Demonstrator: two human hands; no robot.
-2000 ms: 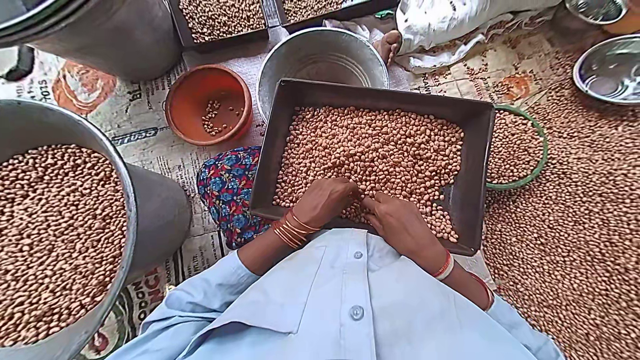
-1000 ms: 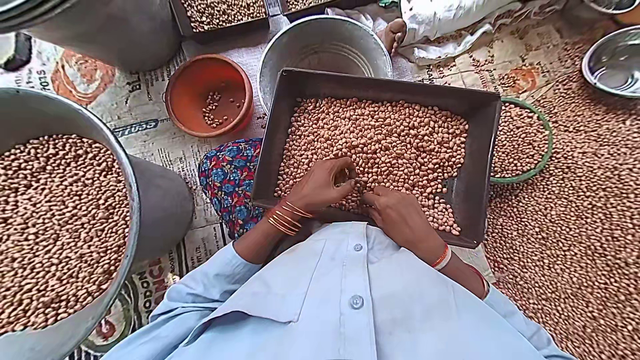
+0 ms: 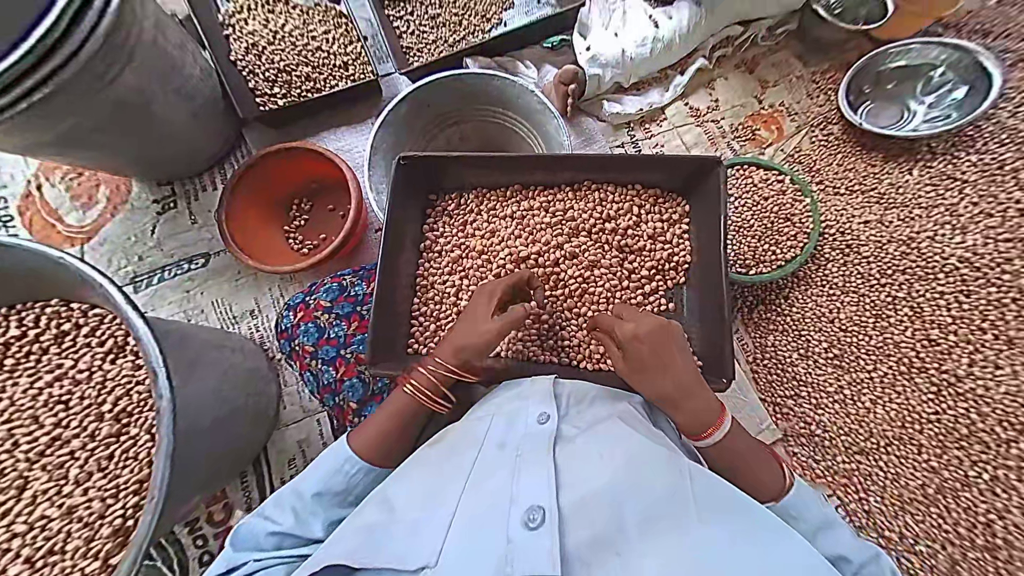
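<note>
A dark rectangular tray (image 3: pixel 712 240) lies across my lap, with a layer of reddish-brown nuts or beans (image 3: pixel 560 232) in it. My left hand (image 3: pixel 492 316) is over the lower middle of the layer, thumb and fingers curled close together; whether something small is between them cannot be made out. To its right, my right hand (image 3: pixel 644 348) rests with bent fingertips on the nuts near the tray's front edge. A small patch of the tray's bottom shows at the right. Left of the tray stands an orange-brown bowl (image 3: pixel 232 216) holding a few nuts.
A large metal tub (image 3: pixel 164 384) of nuts stands at left, grey containers (image 3: pixel 144 96) behind it. Beyond the tray are a metal basin (image 3: pixel 472 120), more trays (image 3: pixel 304 96) and another person's foot (image 3: pixel 566 88). At right are a green-rimmed basket (image 3: pixel 812 224), a steel bowl (image 3: pixel 920 88) and spread nuts (image 3: pixel 896 320).
My hands have moved apart; in the earlier frames they were close together over the nuts near the tray's front edge.
</note>
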